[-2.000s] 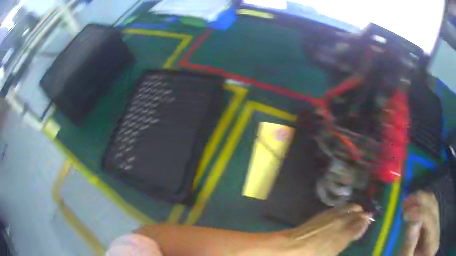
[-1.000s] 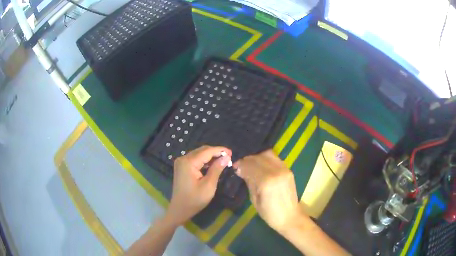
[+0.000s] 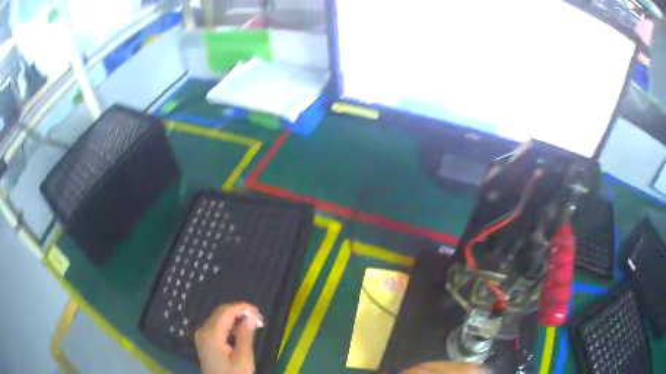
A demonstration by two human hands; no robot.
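My left hand (image 3: 228,340) is over the near edge of the left-hand black tray (image 3: 255,256), finger and thumb closed on a small whitish part (image 3: 253,317), blurred. Rows of pale dots fill the tray's left side. My right hand (image 3: 445,367) is cut off by the bottom edge, just below the toggle-clamp fixture; its fingers and anything in them cannot be made out. The fixture's red handle (image 3: 557,281) stands up at its right. The silvery round nest (image 3: 469,343) lies under the fixture head (image 3: 485,292).
Stacked trays (image 3: 109,175) stand far left. A yellow paper slip (image 3: 376,318) lies left of the fixture. The right-hand parts tray (image 3: 613,336) is at lower right, with spare trays (image 3: 595,237) behind. A bright monitor (image 3: 475,66) and paper sheets (image 3: 270,88) are at the back.
The view has swung right and up. My hands, together over the left tray one second ago, are now apart: the left stays at the tray, the right is by the fixture.
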